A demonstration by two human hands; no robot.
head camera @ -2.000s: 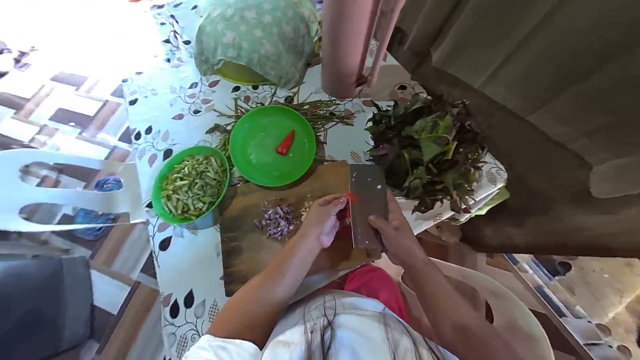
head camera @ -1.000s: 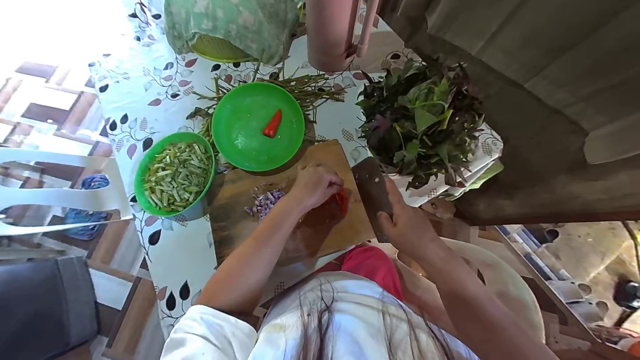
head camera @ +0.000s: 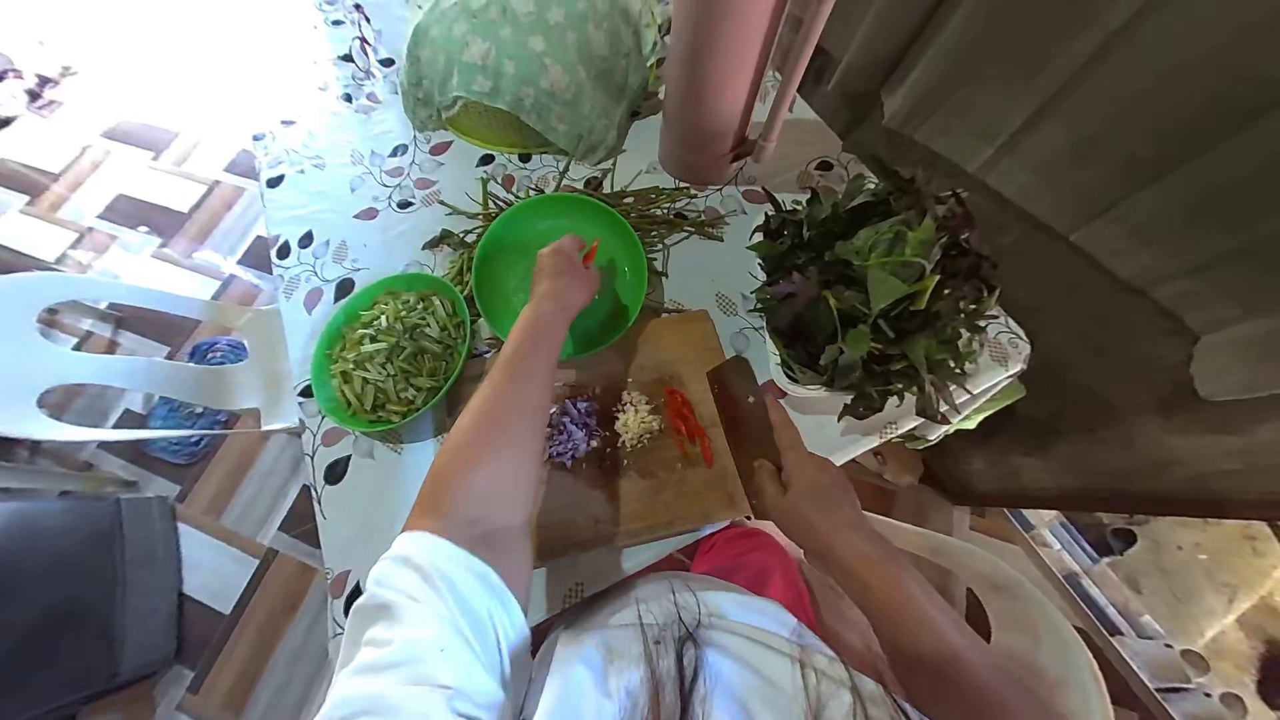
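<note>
My left hand is over the green plate, its fingers closed on a red chili. My right hand grips a cleaver, its broad blade at the right edge of the wooden cutting board. On the board lie chopped purple onion, a small heap of minced garlic and cut red chili. My left forearm covers part of the board and of the plate's near rim.
A green bowl of cut green stems stands left of the board. Long stems lie behind the plate. Dark leafy greens fill a white container at right. A pink tumbler and a cloth-covered basket stand at the back.
My left hand has moved from the board up to the plate and taken hold of the chili that lay there. The garlic and cut chili now show uncovered on the board.
</note>
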